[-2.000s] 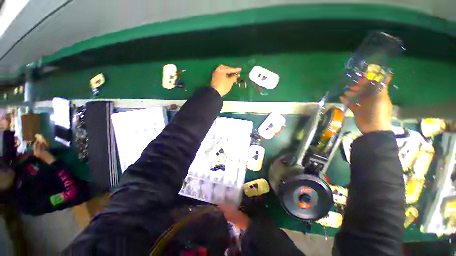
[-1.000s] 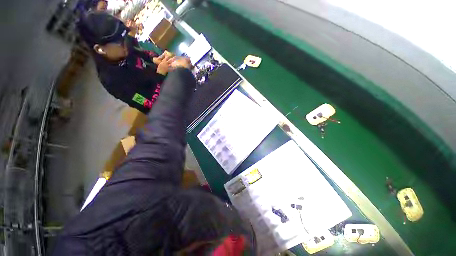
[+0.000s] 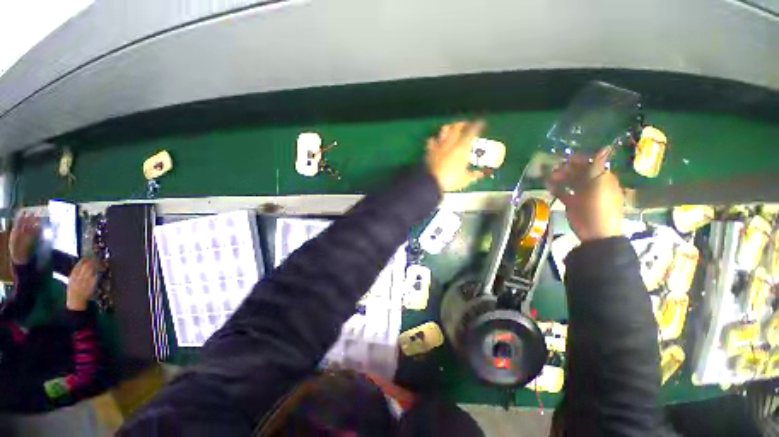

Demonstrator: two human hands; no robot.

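Observation:
My left hand is blurred over the green belt, its fingertips at the left edge of a white housing; whether they grip it is unclear. My right hand is at the lower end of the clear plastic guard; its fingertips are blurred and no held thing is clear. A yellow housing with dark wires lies on the belt beyond it. The black dispenser drum, with an amber tape roll, stands between my arms.
More housings lie on the belt at left. White celled trays and a black stack lie left on the bench. Yellow housings crowd the right, beside a pale carrier tray. Another worker's hands show far left.
The view has swung back from the worker at left to the belt and dispenser. My left hand has moved from that worker's side to the white housing. My right hand is in view again.

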